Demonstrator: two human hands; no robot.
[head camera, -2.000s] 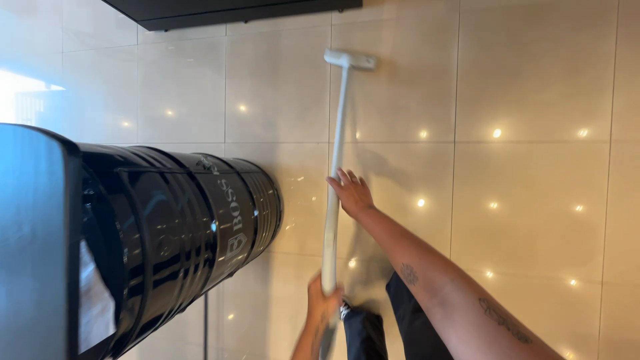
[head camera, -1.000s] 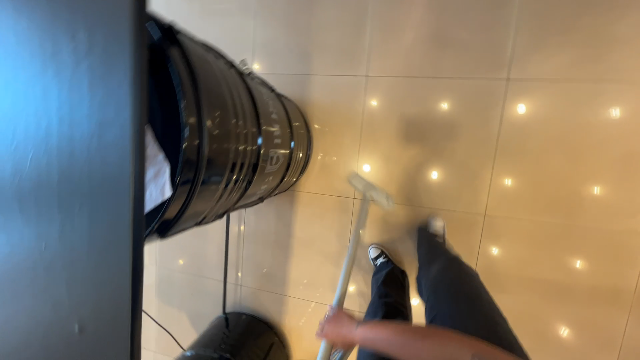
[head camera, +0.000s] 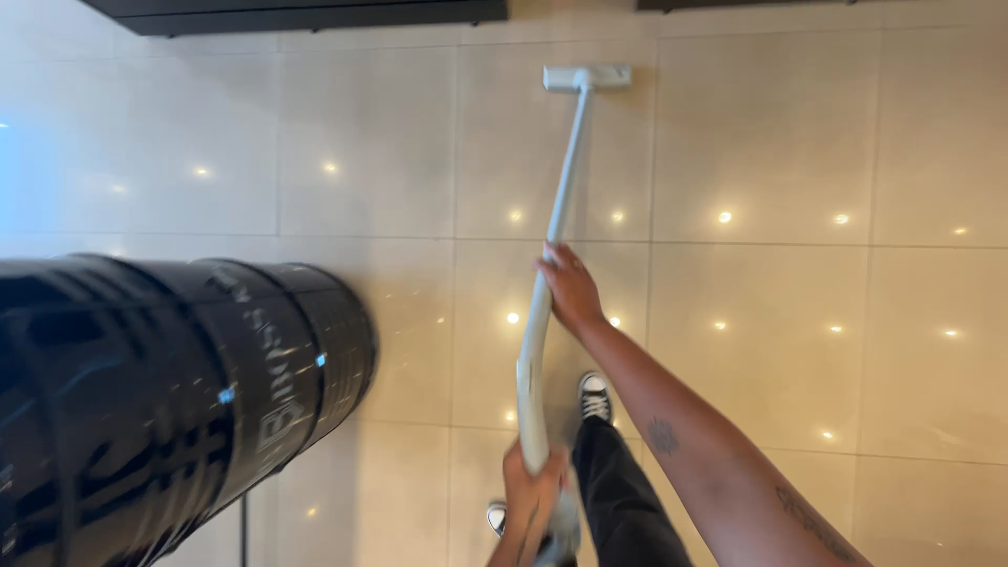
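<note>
A pale stick floor cleaner with a flat, wide head (head camera: 587, 77) lies stretched out ahead of me, its head on the tiled floor near the top of the view. My right hand (head camera: 571, 287) is closed around the middle of its shaft (head camera: 565, 189). Lower down, my left hand (head camera: 534, 480) grips the thick handle end (head camera: 531, 394). A greyish part of the cleaner shows behind the left wrist, partly hidden and blurred.
A black ribbed metal drum (head camera: 181, 378) bearing white writing stands at the left. Dark low furniture (head camera: 315, 16) edges the top, with another piece (head camera: 740, 3) at top right. My sneaker (head camera: 595, 396) is beside the handle. Glossy tiles reflect ceiling lights.
One second ago the cleaner's head was close to my feet; now it is pushed far out. My right hand is on the shaft, where only one hand showed before. The view has shifted.
</note>
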